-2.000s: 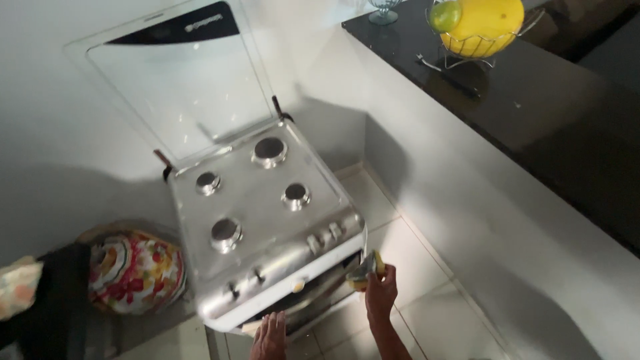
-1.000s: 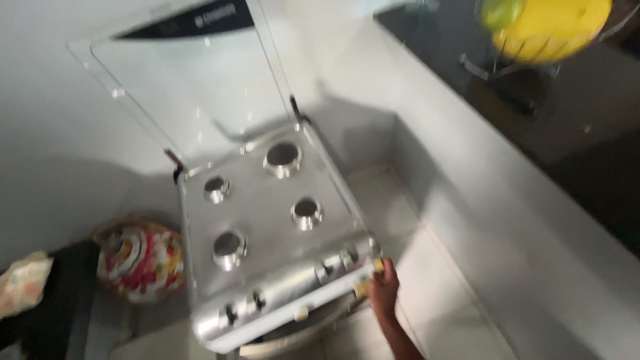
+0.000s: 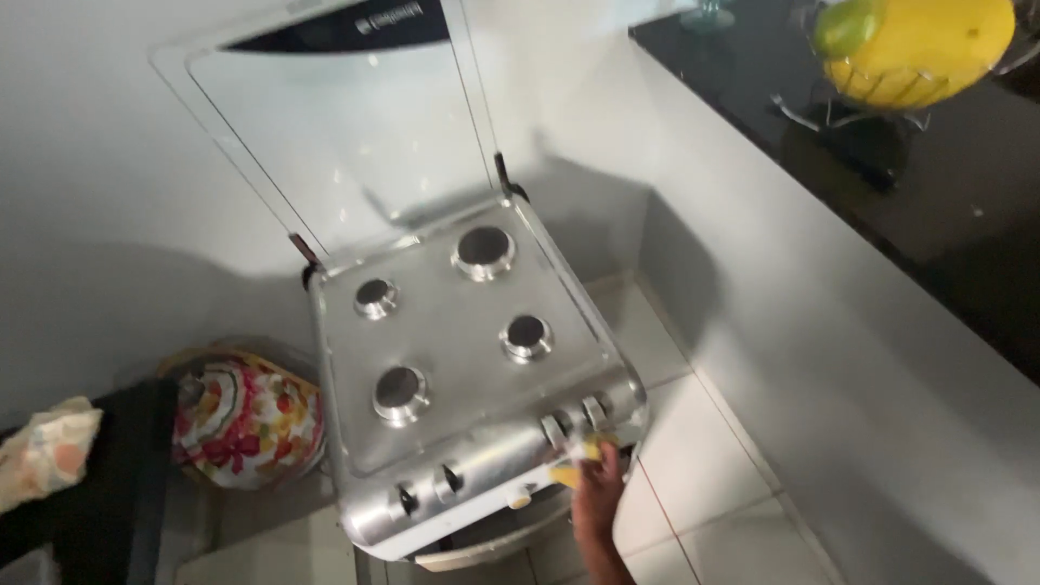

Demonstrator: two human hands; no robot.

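My right hand is at the right front of a gas stove, holding a yellow sponge against the white front strip just below the control knobs. The sponge is blurred and partly covered by my fingers. Four burners sit on the steel top without grates. Behind the top stands the raised glass lid. Below the strip, the oven door handle curves out under the hand. My left hand is out of view.
On the right, a dark stone counter bears a wire basket with a yellow fruit and a green one. A floral-covered object stands left of the stove. At the far left, a patterned cloth lies on a dark surface.
My left hand, seen earlier at the stove's lower front, has left the view. My right hand has moved from beside the front right corner to the front strip, with the sponge in it.
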